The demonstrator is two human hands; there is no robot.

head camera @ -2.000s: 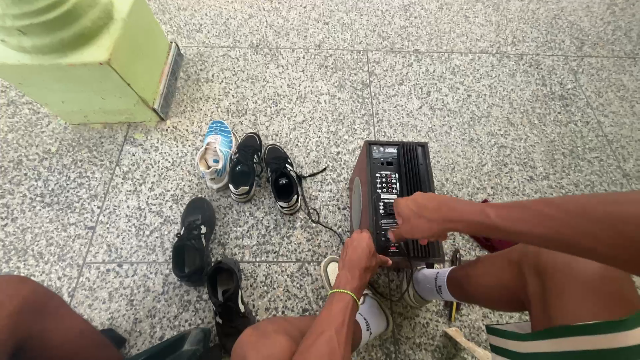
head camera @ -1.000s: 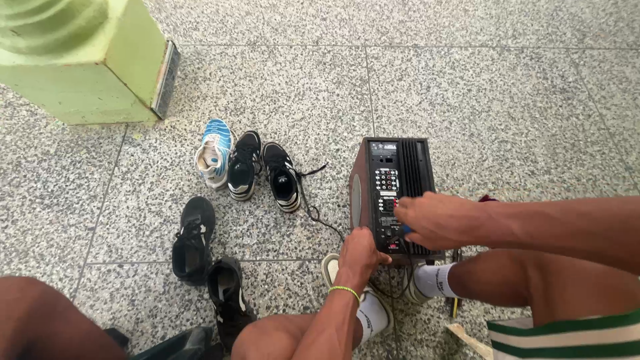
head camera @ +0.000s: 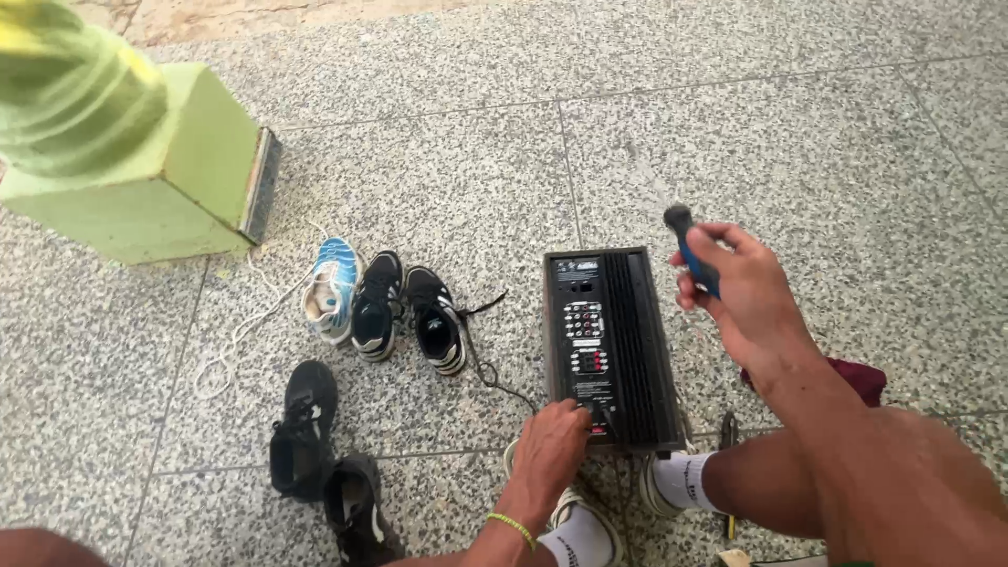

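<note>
A black speaker or amplifier unit (head camera: 622,346) rests on the speckled floor, its back panel with jacks, a red switch and ribbed fins facing up. My left hand (head camera: 551,445) touches the lower left of that panel, fingers bent near the red switch; whether they grip anything there cannot be told. To the right of the unit, my right hand (head camera: 736,287) is raised, closed around a blue-and-black tool handle (head camera: 693,256), probably a screwdriver; its shaft cannot be made out. A dark cable (head camera: 504,386) runs across the floor to the unit's left side.
A blue-and-white shoe (head camera: 335,287) and several black shoes (head camera: 305,417) lie left of the unit. A white cord (head camera: 240,335) trails near the green column base (head camera: 134,213). Pliers or a similar tool (head camera: 729,441) and a maroon cloth (head camera: 862,382) are by my right leg.
My right hand has moved off the unit's panel, up and to the right, with the blue-and-black handle in it. My left hand remains at the panel's lower left. The view has shifted.
</note>
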